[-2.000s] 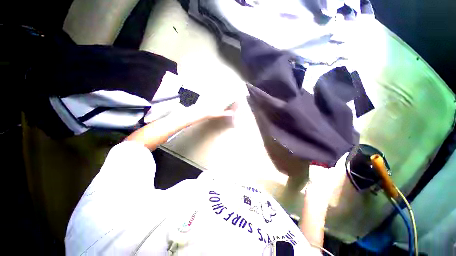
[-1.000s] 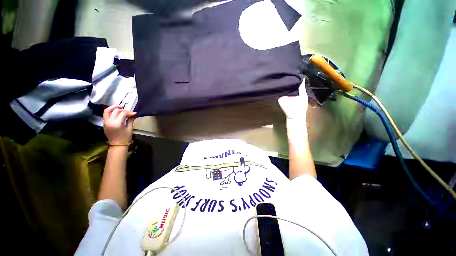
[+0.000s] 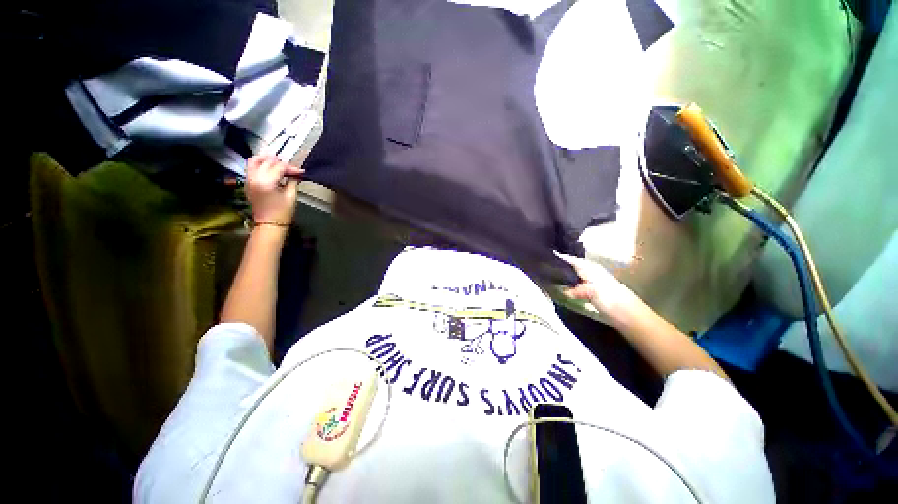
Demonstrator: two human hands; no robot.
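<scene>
A dark purple-grey garment panel (image 3: 463,128) is spread over the near edge of the padded table, with a small welt-like slit on its left part. White pocketing (image 3: 589,74) shows at its upper right, with a small dark piece on it. My left hand (image 3: 271,187) pinches the panel's near left corner. My right hand (image 3: 591,285) grips the near right corner, and the edge between them is drawn taut. The steam iron (image 3: 689,162) stands to the right of the panel, apart from my hands, its orange handle on top.
A bundle of black and white panels (image 3: 177,103) hangs at the left edge. A yellow-brown covered object (image 3: 118,285) is below it. Blue and tan hoses (image 3: 809,285) run from the iron to the lower right. Pale green cloth (image 3: 837,226) lies at right.
The panel first lay bunched with my left hand off it; now both hands hold it spread. Since the second frame, its right corner has come nearer my body, away from the iron.
</scene>
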